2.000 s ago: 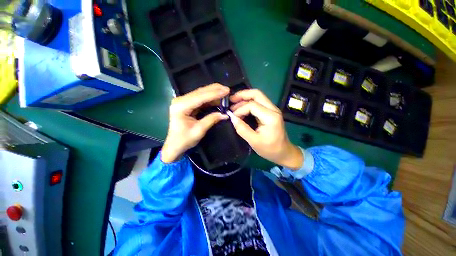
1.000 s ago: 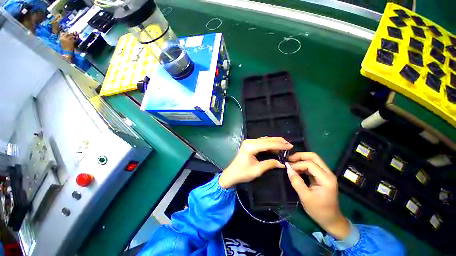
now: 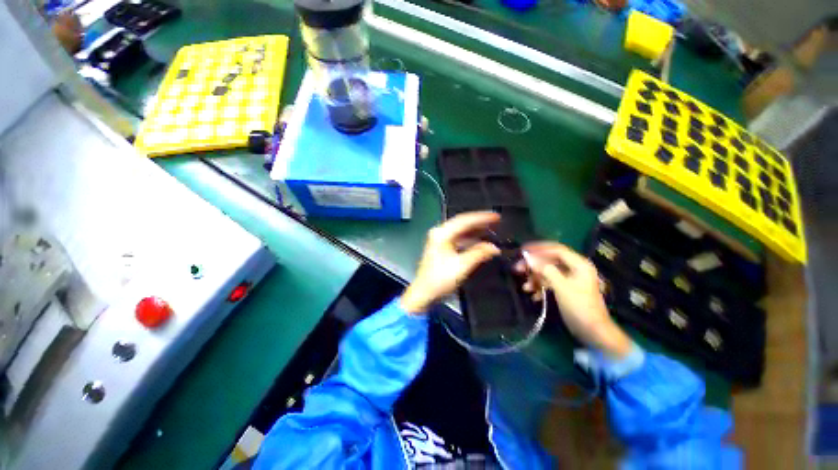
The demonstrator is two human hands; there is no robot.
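My left hand (image 3: 452, 263) is over the black pocket tray (image 3: 489, 317), with a small dark module (image 3: 507, 246) pinched at its fingertips. My right hand (image 3: 571, 286) is just to the right, its fingertips close to the module. A thin pale tube (image 3: 501, 350) loops below the hands and runs up to the right hand, which pinches its pale tip. The fingers and the module are blurred, so the exact contact is hidden. The tray's visible pockets look dark.
A second black tray (image 3: 691, 323) with modules lies right. A yellow tray of black parts (image 3: 712, 163) is behind it. A blue-and-white box (image 3: 354, 170) bears a clear canister (image 3: 338, 50). Another yellow tray (image 3: 219, 96) is left of it. A grey machine (image 3: 188, 266) fills the left.
The view has swung up and left, showing more of the bench and grey machine. The hands stay over the tray, slightly further apart than before; the right fingers have shifted.
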